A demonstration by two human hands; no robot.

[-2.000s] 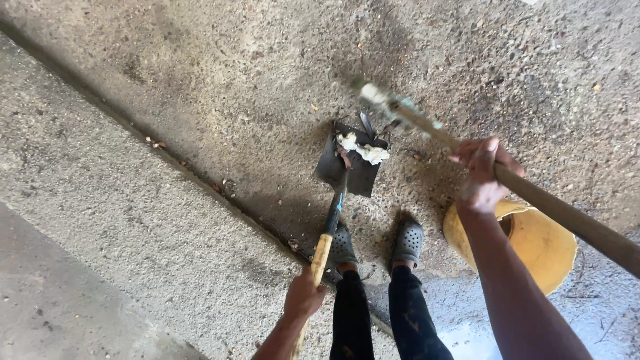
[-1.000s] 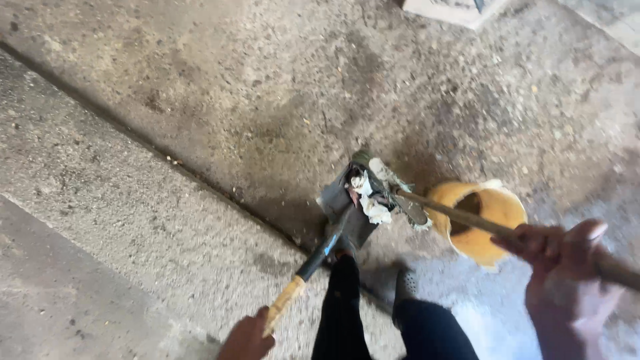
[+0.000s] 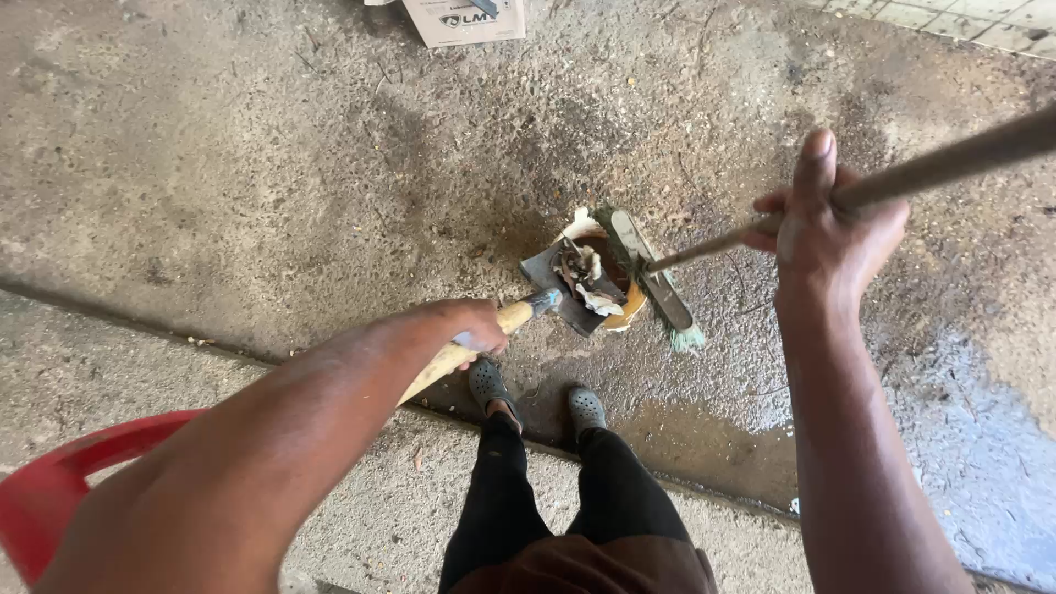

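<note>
My left hand (image 3: 478, 330) grips the wooden handle of a shovel (image 3: 540, 268), low down near its metal socket. The shovel's red grip (image 3: 41, 495) shows beside my left arm. On the blade lies crumpled white and brown debris (image 3: 582, 268), over the mouth of a yellow bucket (image 3: 635, 309) with a ragged rim. My right hand (image 3: 825, 214) holds the wooden pole of a push broom (image 3: 656, 276), thumb raised. The broom head, with green bristles, is at the bucket's right side; whether it touches the rim, I cannot tell.
A printed cardboard box (image 3: 470, 23) lies at the top. Pale tiles (image 3: 973, 18) border the rough concrete floor at the top right. A groove (image 3: 239, 355) crosses the floor diagonally. My feet in grey clogs (image 3: 586, 410) stand below the bucket, and wet patches show at the right.
The loaded shovel blade has moved from the floor beside my feet to over the bucket's mouth. The broom head has left the blade and is at the bucket's right side. The view has shifted.
</note>
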